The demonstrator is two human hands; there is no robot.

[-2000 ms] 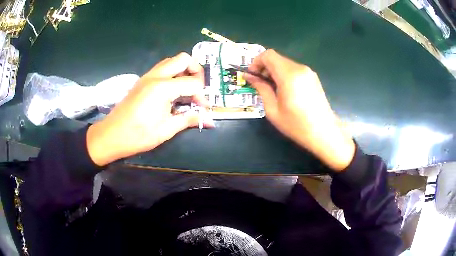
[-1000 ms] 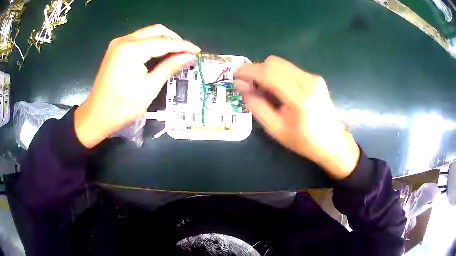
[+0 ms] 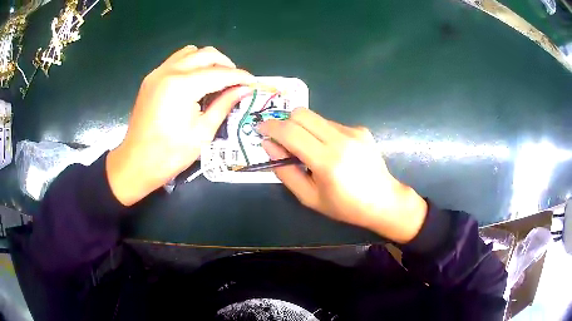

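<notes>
The open white socket housing lies on the dark-green bench with its inside facing up. My left hand grips its upper left part, with fingertips on the top edge at a brass strip. My right hand covers its right side, fingertips at the green circuit board. Dark tweezers are held in my right hand and point left across the housing's lower part. A green wire curves down inside, and a red wire shows near the top. My right fingers hide part of the board.
A tangled pile of gold and white contact strips lies at the upper left. A clear plastic bag lies left of my left wrist. A white housing shows at the left edge. A cream rail curves across the upper right.
My right hand has moved down and left over the housing, and the dark tweezers now show. The housing has shifted slightly and tilted. My left hand stays at its upper left.
</notes>
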